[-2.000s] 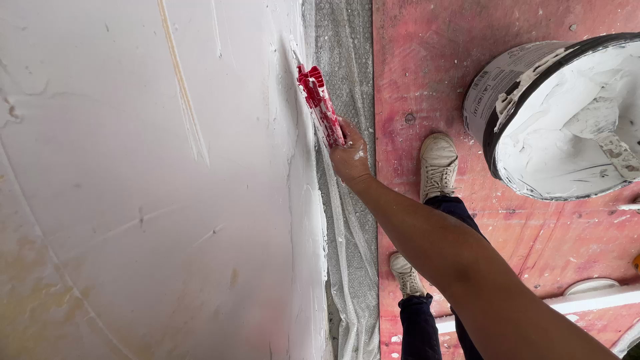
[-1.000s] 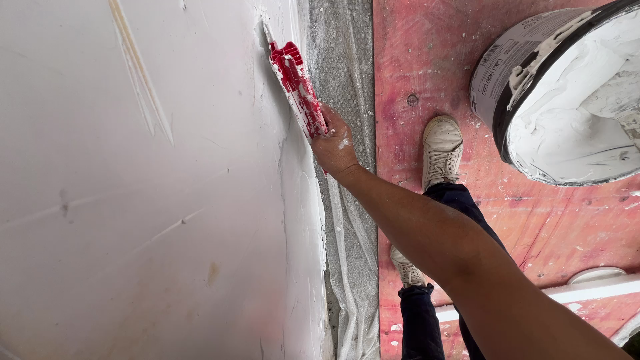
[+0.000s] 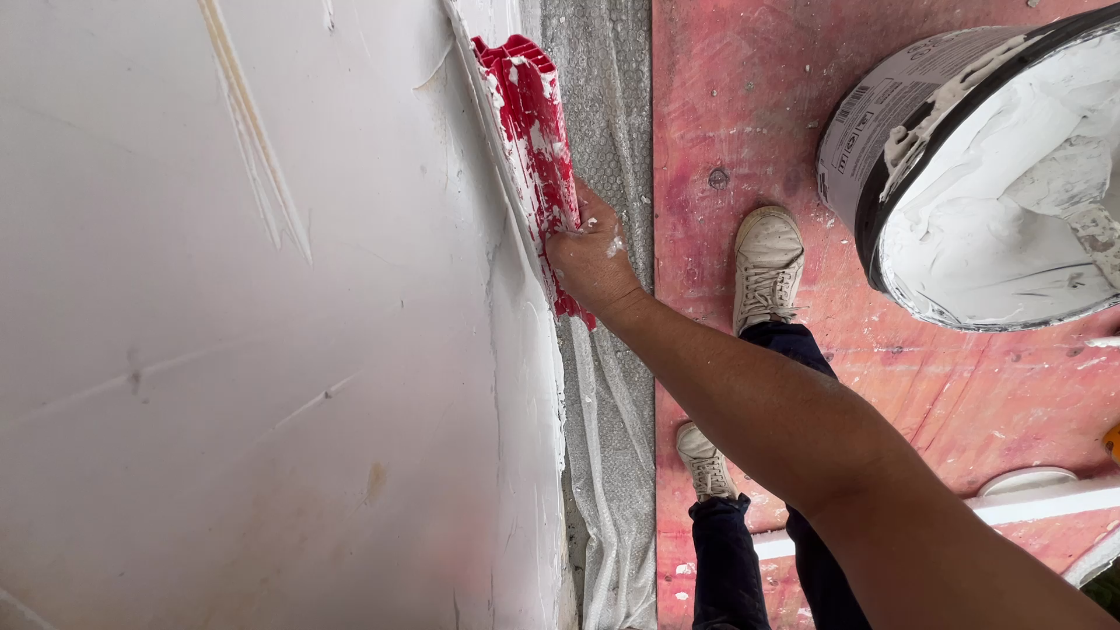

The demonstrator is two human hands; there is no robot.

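My right hand (image 3: 595, 254) is closed around a wide red plastic-handled filling knife (image 3: 534, 131), which is smeared with white compound. The knife's long edge lies against the white wall surface (image 3: 262, 350), near its right-hand border. Fresh white compound (image 3: 538, 376) coats a strip of the wall along that border, below the knife in the picture. White spots mark the back of my hand. My left hand is out of view.
A bucket (image 3: 906, 131) of white compound, with a coated scraper (image 3: 1072, 188) in it, is at the upper right. Bubble wrap (image 3: 612, 350) runs between the wall and a stained reddish board (image 3: 700, 131), where my shoes (image 3: 768, 258) are. A white strip (image 3: 1050, 500) crosses the board.
My right hand and the red knife have come nearer to the camera along the wall, with the knife still in my grip. The view has shifted slightly.
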